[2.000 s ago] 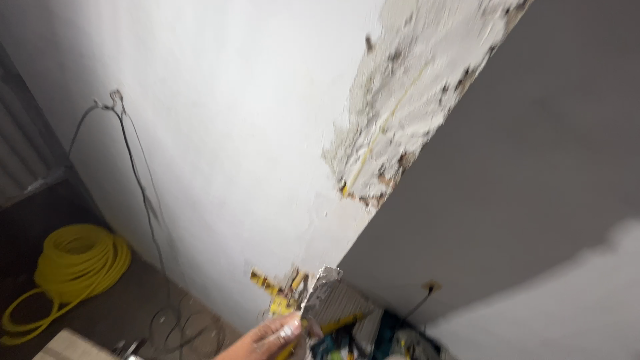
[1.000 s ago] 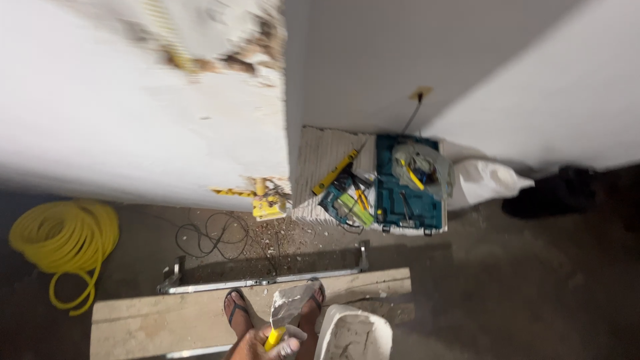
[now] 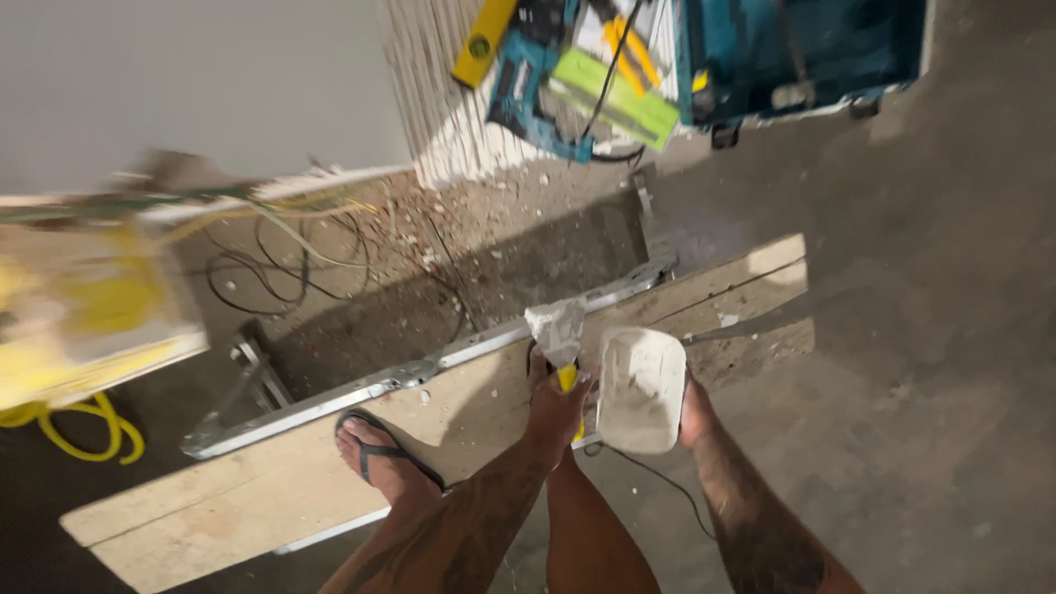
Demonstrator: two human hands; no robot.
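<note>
My left hand (image 3: 561, 410) is closed around the yellow handle of a putty knife (image 3: 558, 330), whose blade points away from me and carries whitish compound. Just to its right, my right hand (image 3: 698, 412) grips the side of a white plastic tub (image 3: 642, 392). Whitish residue coats the inside of the tub. Both hands are above a wooden plank platform (image 3: 462, 412), where my feet stand in flip-flops.
A metal frame (image 3: 330, 410) edges the planks. Beyond it lie rubble (image 3: 412, 223), black cable (image 3: 256, 305), a spirit level (image 3: 485, 41), a teal power tool (image 3: 520, 91) and an open teal case (image 3: 808, 58). A blurred yellow-smeared electrical box (image 3: 99, 305) juts in at left.
The view has swung down from the wall to the platform. The tub, only partly seen a second ago, now shows whole with my right hand on it. The putty knife remains in my left hand.
</note>
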